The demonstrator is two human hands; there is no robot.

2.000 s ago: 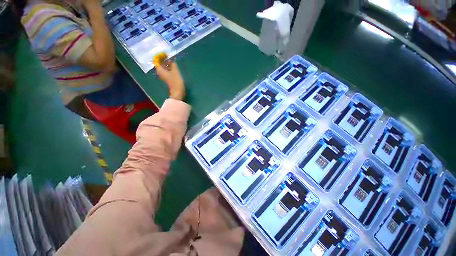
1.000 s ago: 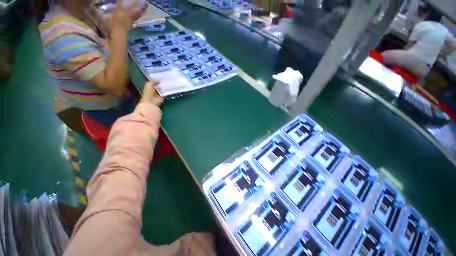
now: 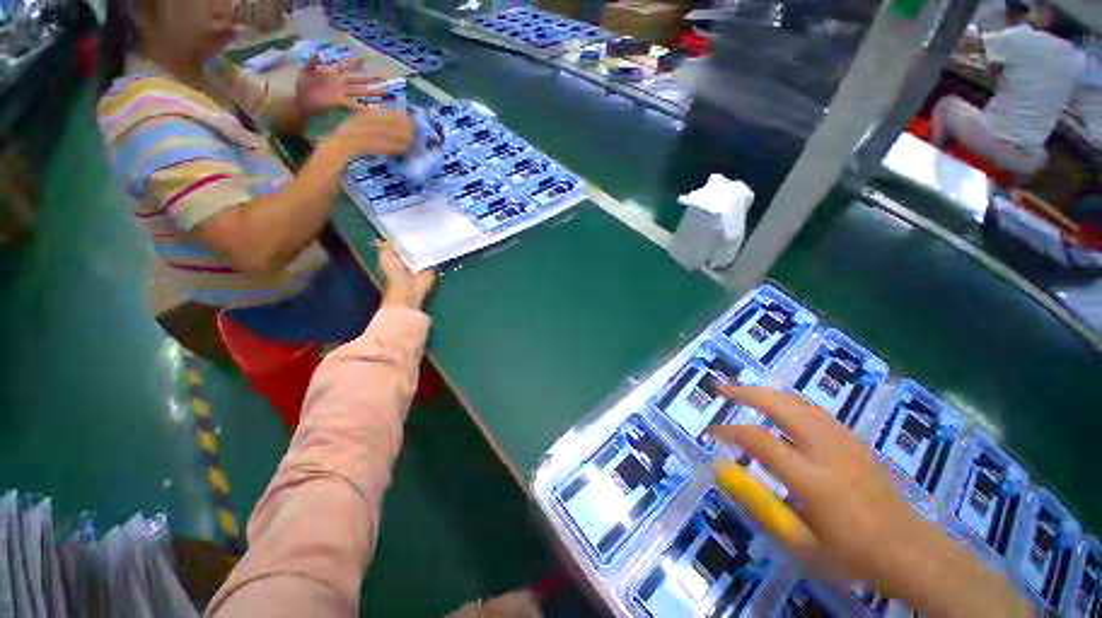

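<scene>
A clear blister tray (image 3: 554, 473) filled with light-blue plastic housings (image 3: 619, 485) lies on the bench in front of me, cut off by the lower edge. My right hand (image 3: 804, 477) is over it, fingers spread, with a yellow finger cot on the thumb. The fingertips are at a housing in the tray, and I cannot tell if they touch it. My left hand (image 3: 405, 280) is stretched forward and holds the near corner of the neighbouring tray (image 3: 429, 232), which has housings and a bare white area at its near end. My left fingertips are partly hidden.
A person in a striped top (image 3: 199, 169) sits at the left, both hands over the neighbouring tray. A metal post (image 3: 816, 157) with a white bundle (image 3: 715, 215) stands beyond the green bench (image 3: 544, 296). Stacked sheets (image 3: 91, 561) are at lower left. Another person (image 3: 1027, 85) sits far right.
My left hand has moved onto the neighbouring tray's near corner. My right hand has come into view over the near tray. The other person's hands have moved down over their tray. The camera view has shifted.
</scene>
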